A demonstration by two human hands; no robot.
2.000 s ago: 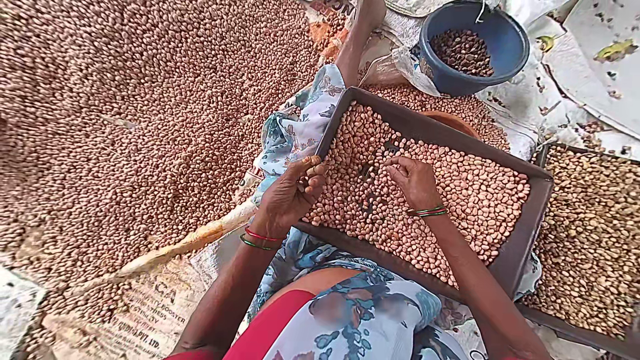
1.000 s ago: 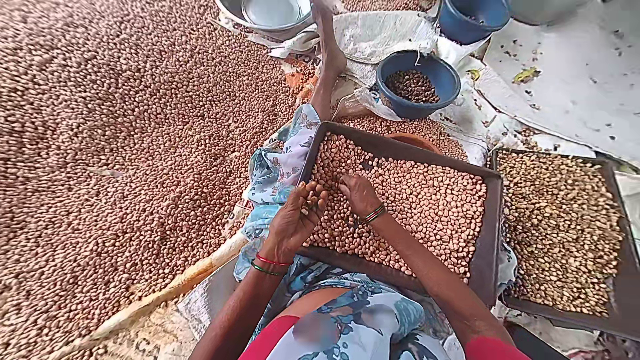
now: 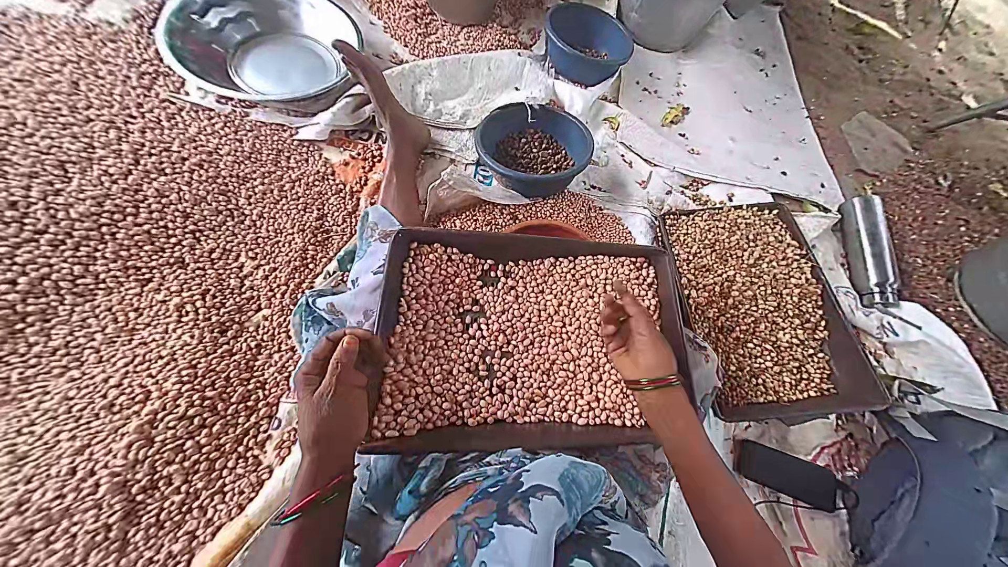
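Observation:
A dark rectangular tray full of pinkish-brown nuts or seeds lies across my lap. At its left edge is my left hand, its fingers curled and the thumb on top; whether it grips the rim or holds nuts cannot be told. Over the right part of the tray hovers my right hand, palm partly up and fingers bent apart, with nothing plainly in it. Dark gaps show among the nuts left of the tray's middle.
A large heap of nuts spreads at left. Beyond the tray stand a blue bowl of darker pieces, another blue bowl and a steel basin. At right are a second filled tray, a steel bottle and a black case.
My hands, close together over the tray's left part before, are now apart: left at the left edge, right over the right side. The tray sits straighter. The view has shifted, showing more at the right.

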